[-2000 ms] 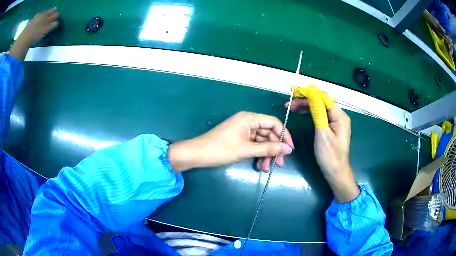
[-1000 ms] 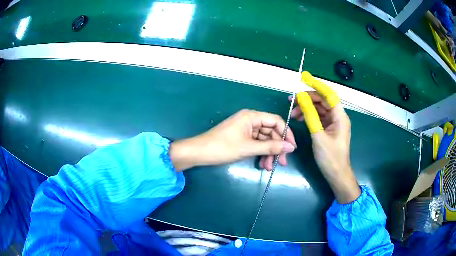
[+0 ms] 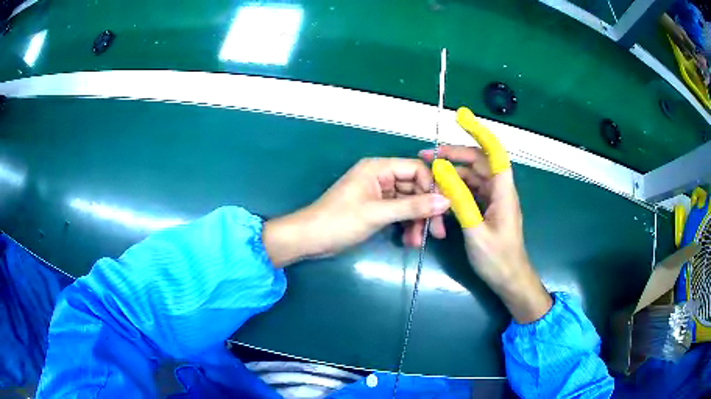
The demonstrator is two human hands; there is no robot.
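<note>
A long thin silver-grey strand (image 3: 415, 288) runs from above the white rail down over the dark green tabletop to my lap. My left hand (image 3: 374, 204) is bare and pinches the strand between thumb and fingers. My right hand (image 3: 485, 195) is just right of it, with yellow coverings on thumb and index finger. Its thumb tip touches or lies close to the strand near my left fingertips; its index finger is extended away. Its other fingers are curled behind the strand, and whether they grip it cannot be told.
Round black parts (image 3: 500, 98) lie spaced on the green conveyor belt (image 3: 366, 47) beyond the white rail (image 3: 234, 86). An open cardboard box (image 3: 663, 284) and a yellow-and-blue fan (image 3: 699, 273) are at the right.
Both hands have shifted slightly left, and the strand stands more upright. My right thumb has come close to my left fingertips. The black parts have moved left. The other person's hand has left the view.
</note>
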